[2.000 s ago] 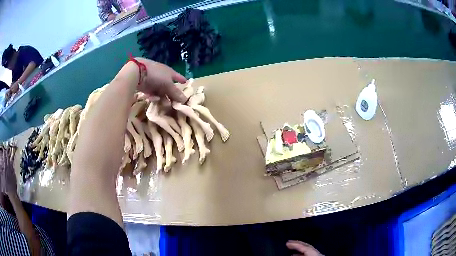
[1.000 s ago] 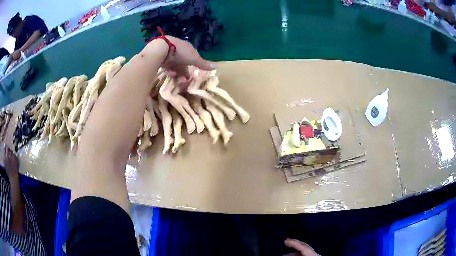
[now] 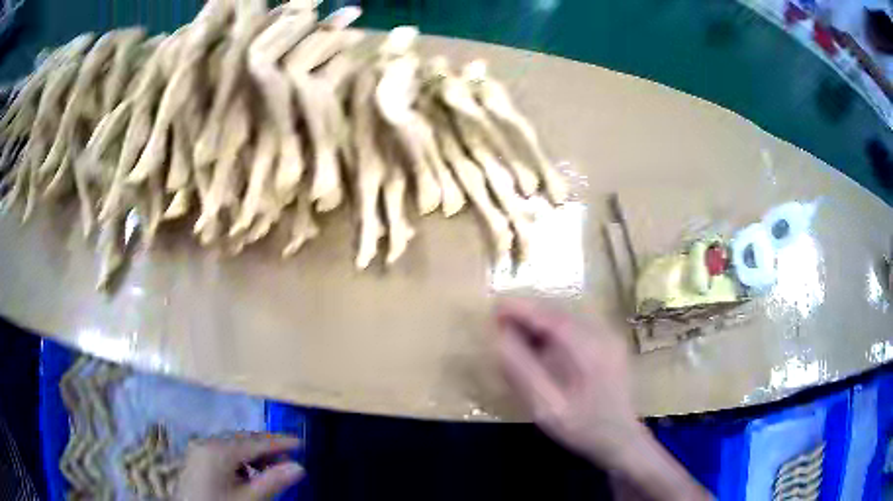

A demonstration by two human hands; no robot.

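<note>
A long row of overlapping cream joined figure bodies (image 3: 284, 147) lies across the upper left of the table, feet toward me. My left hand (image 3: 240, 467) is at the bottom left over the blue left parts tray (image 3: 284, 431), with thumb and fingers apart and no part visible in it. The tray holds rows of cream bent legs (image 3: 88, 431). My right hand (image 3: 568, 377) is blurred, above the front of the tabletop between the bodies and the glue stand (image 3: 676, 286). Its fingers are curled with a gap to the thumb, and nothing shows in it.
A red cap or pad (image 3: 717, 259) and a white oval cup (image 3: 752, 256) are at the stand, with a white bottle (image 3: 786, 227) just beyond. Cardboard scraps (image 3: 685, 330) lie under it. A right blue tray (image 3: 734, 460) holds slim cream pieces. A green surface (image 3: 627, 34) runs behind.
My left hand has left the pile of bodies and moved down to the left tray. My right hand has risen from the bottom edge over the table. The view has shifted and turned.
</note>
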